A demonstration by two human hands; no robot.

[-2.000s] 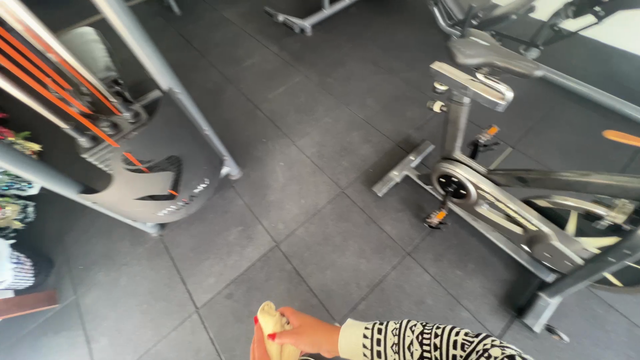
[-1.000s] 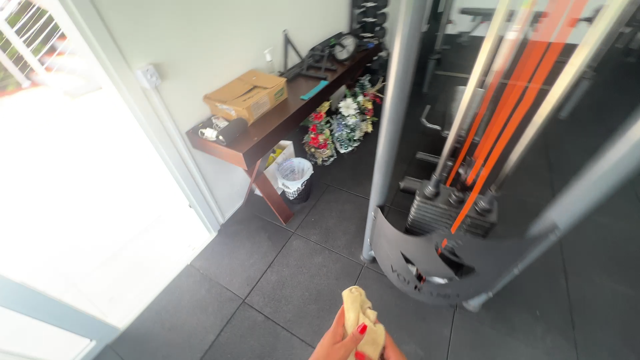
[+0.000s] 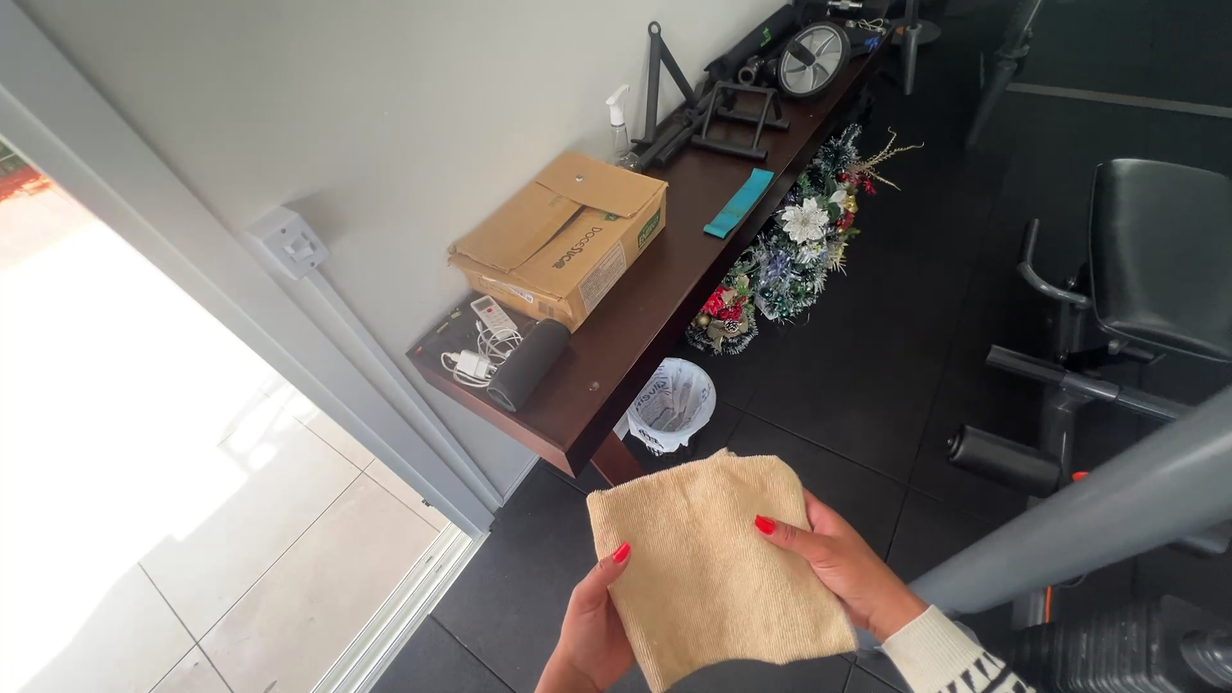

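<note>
A beige terry cloth [image 3: 717,577], folded into a rough square, is spread between my two hands at the lower middle of the view. My left hand [image 3: 595,616] pinches its left edge, thumb on top. On the right side, my right hand [image 3: 847,563] grips the cloth with the thumb lying over its face; the other fingers of both hands are mostly hidden beneath. Beyond the cloth stands a dark wooden table [image 3: 635,327] bearing a cardboard box [image 3: 568,236], a teal resistance band [image 3: 739,203], a dark cylindrical speaker [image 3: 529,364] and a clear pump bottle [image 3: 619,125].
A lined waste bin [image 3: 672,404] stands below the table, near tinsel flower decorations [image 3: 799,241]. Black metal gear and an ab wheel [image 3: 813,60] lie at the table's far end. A padded gym machine [image 3: 1160,260] and a thick grey post [image 3: 1088,500] are at right, an open doorway at left.
The cloth was bunched up in my hands in the earlier frames and is now opened out flat between them. The view has swung from the exercise bike to the table.
</note>
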